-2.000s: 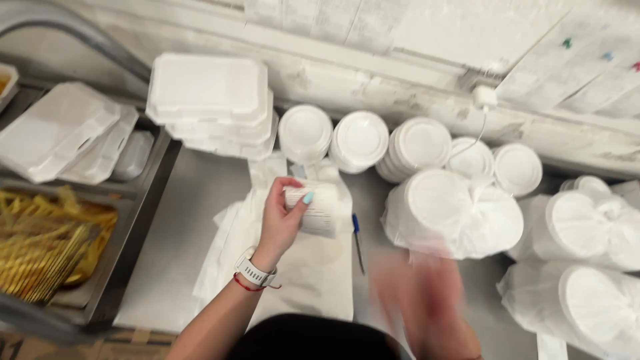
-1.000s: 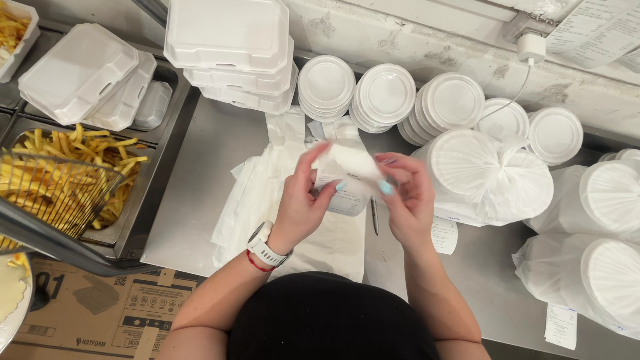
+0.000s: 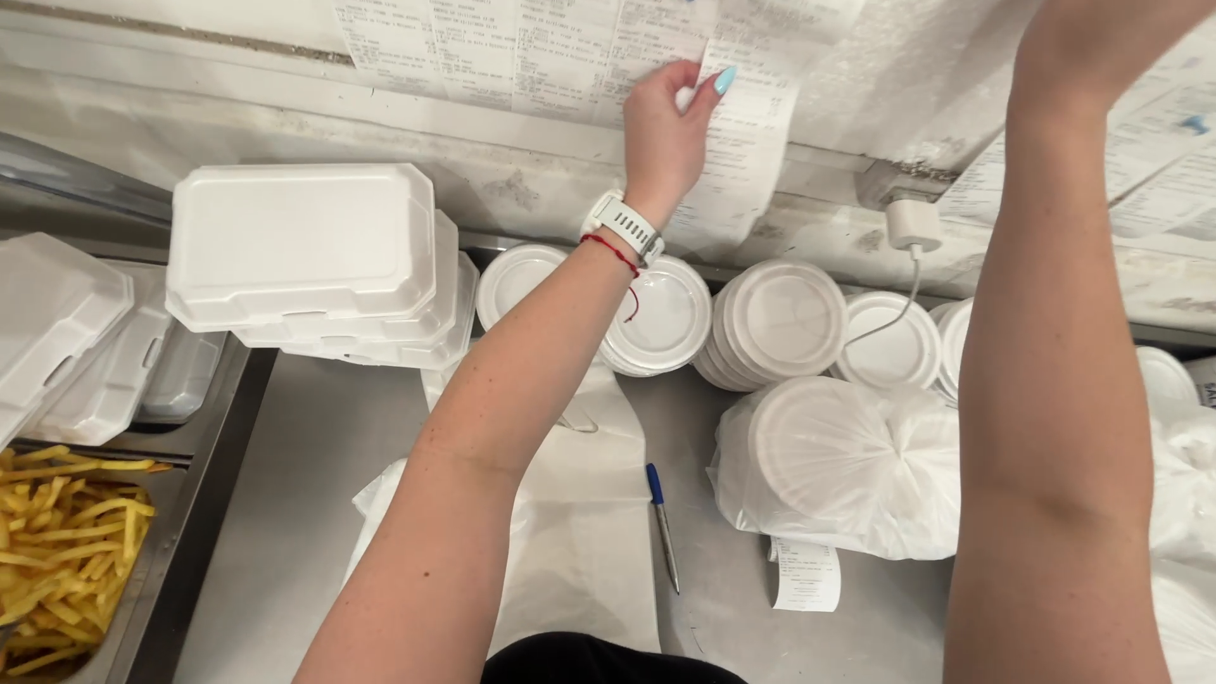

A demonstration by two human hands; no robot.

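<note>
My left hand (image 3: 668, 128) is raised to the wall and pinches the edge of a long printed paper slip (image 3: 746, 142) between thumb and forefinger. More printed slips (image 3: 475, 47) hang on the wall beside it. My right hand (image 3: 1092, 38) reaches up at the top right; its fingers are cut off by the frame, so what it holds cannot be seen. Below my arms, white bags (image 3: 579, 532) lie flat on the steel counter (image 3: 304, 494), with a blue-capped pen (image 3: 664, 522) to their right.
Foam clamshell boxes (image 3: 304, 247) are stacked at the left, near fries (image 3: 71, 551) in a steel tray. Round lidded tubs (image 3: 779, 318) line the wall. A tied plastic bag of tubs (image 3: 845, 465) has a receipt (image 3: 806, 575) below it. A white plug (image 3: 912, 225) sits on the wall.
Both hands have moved from above the counter up to the wall. Earlier they held printed paper over the bags. The view has shifted up toward the wall.
</note>
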